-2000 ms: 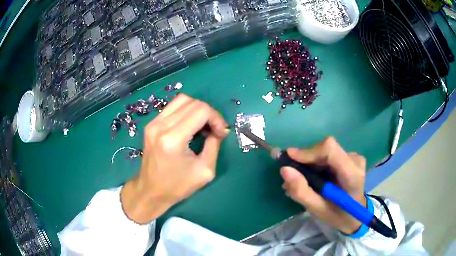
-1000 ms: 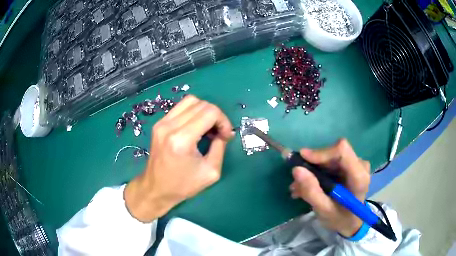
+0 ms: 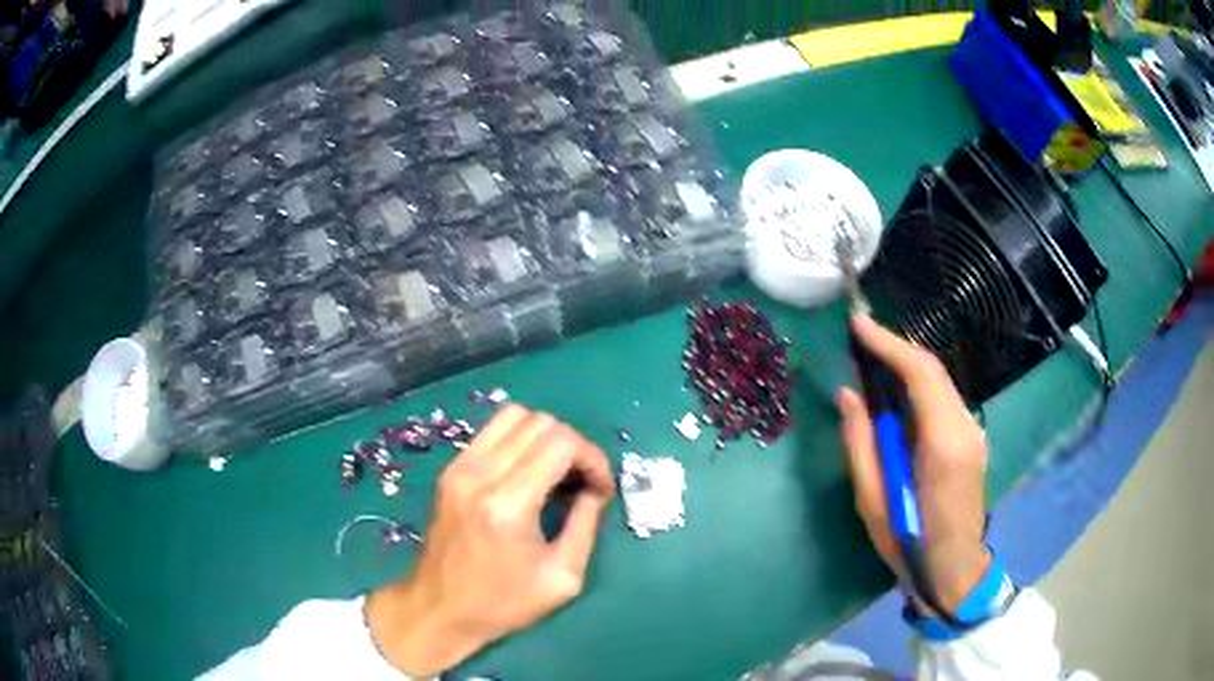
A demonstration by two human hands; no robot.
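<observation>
My right hand (image 3: 925, 466) grips the blue and black soldering iron (image 3: 895, 459). The iron's tip is in the white tub of silvery-white bits (image 3: 786, 282), at its right side. My left hand (image 3: 499, 539) has thumb and forefinger pinched together just left of the small silvery-white circuit board (image 3: 654, 495). Whether something tiny is between those fingertips is too small to tell. The board lies flat on the green mat. A thin silvery strand (image 3: 357, 523) curls out on the mat left of my left hand.
Stacked clear trays of boards (image 3: 439, 200) lie beyond my left hand. Dark red and silver components (image 3: 739, 373) lie in a dense pile; a looser scatter (image 3: 413, 436) is nearer the trays. A second white tub (image 3: 123, 406), black fan (image 3: 979, 273) and blue box (image 3: 1018, 87) stand around.
The soldering iron has moved off the board, up and right into the white tub. My left hand stays beside the board. The view has tilted up, showing more beyond the trays.
</observation>
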